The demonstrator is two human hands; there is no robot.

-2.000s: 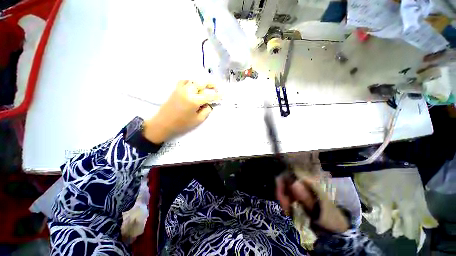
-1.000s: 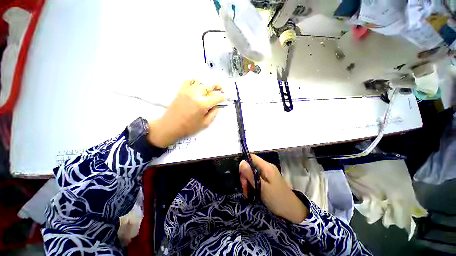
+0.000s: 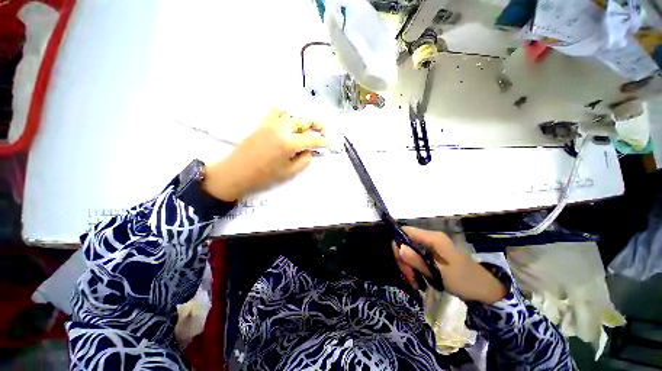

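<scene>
My right hand (image 3: 428,264) is shut on the loops of large black fabric shears (image 3: 374,194). The blades look closed and point up and left over the table's front part, with the tip close to my left hand's fingers. My left hand (image 3: 279,152) lies on the white table with its fingertips bent together at a washed-out white fabric piece (image 3: 330,130); its outline is hard to tell from the table. The needle area (image 3: 356,94), with an orange-red spot, is just beyond my left hand.
Dark thread snips (image 3: 420,141) lie on the machine bed right of the needle area. A red basket (image 3: 45,87) with white pieces stands at the left. Paper slips (image 3: 581,29) are top right. Cream cloth pieces (image 3: 562,282) hang below the table edge. A pale strap (image 3: 570,192) hangs at right.
The shears swung in from the right toward my left hand, then my right hand drew back right and the blades tilted. My left hand has stayed nearly in place.
</scene>
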